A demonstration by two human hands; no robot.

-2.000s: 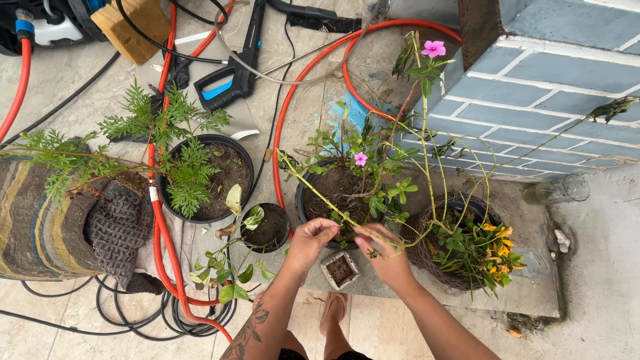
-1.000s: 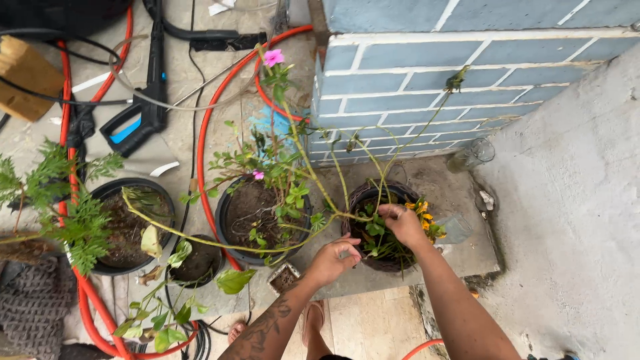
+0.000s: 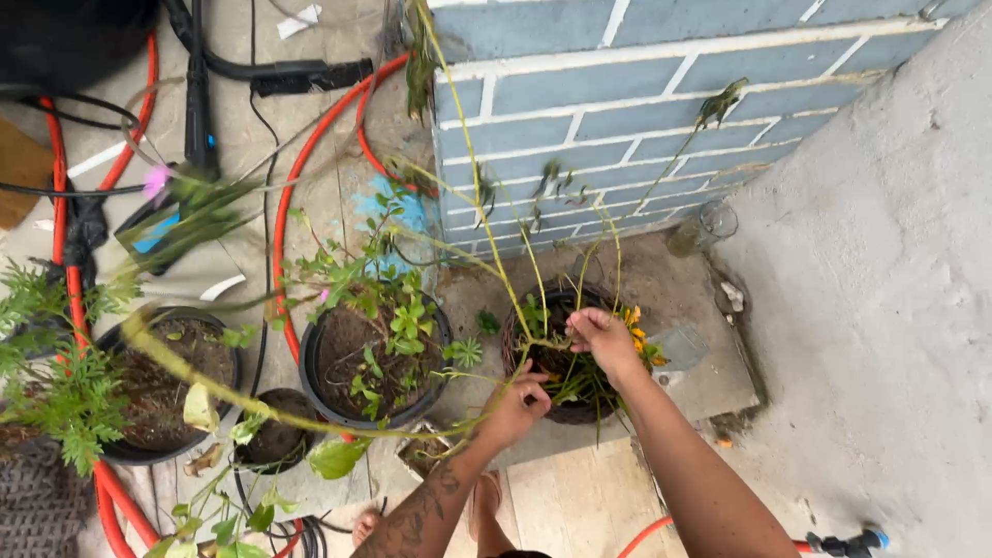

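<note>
My right hand (image 3: 597, 337) pinches a thin stem of a leggy plant over a woven basket planter (image 3: 511, 356) on the concrete ledge. Low on the same plant, beside the yellow-green stems (image 3: 488, 217), is my left hand (image 3: 518, 407), its fingers curled and parted; whether it holds a stem is unclear. Yellow-orange flowers (image 3: 635, 333) grow at the basket's right side. One long stem (image 3: 256, 403) arches left past my left wrist. A black plastic pot (image 3: 446, 372) with small-leaved green plants stands left of the basket. Several of the tall shoots carry wilted leaves.
Beyond the basket rises a blue-grey brick wall (image 3: 573, 77), with a glass jar (image 3: 717, 221) in its corner. A clear container (image 3: 682, 347) lies right of the flowers. Orange hose (image 3: 310, 163), a pressure washer gun (image 3: 200, 139) and more pots (image 3: 170, 457) are at left.
Both hands have moved from near the middle black pot to the basket planter. The long arching stem now sweeps lower on the left. The view has shifted to the right.
</note>
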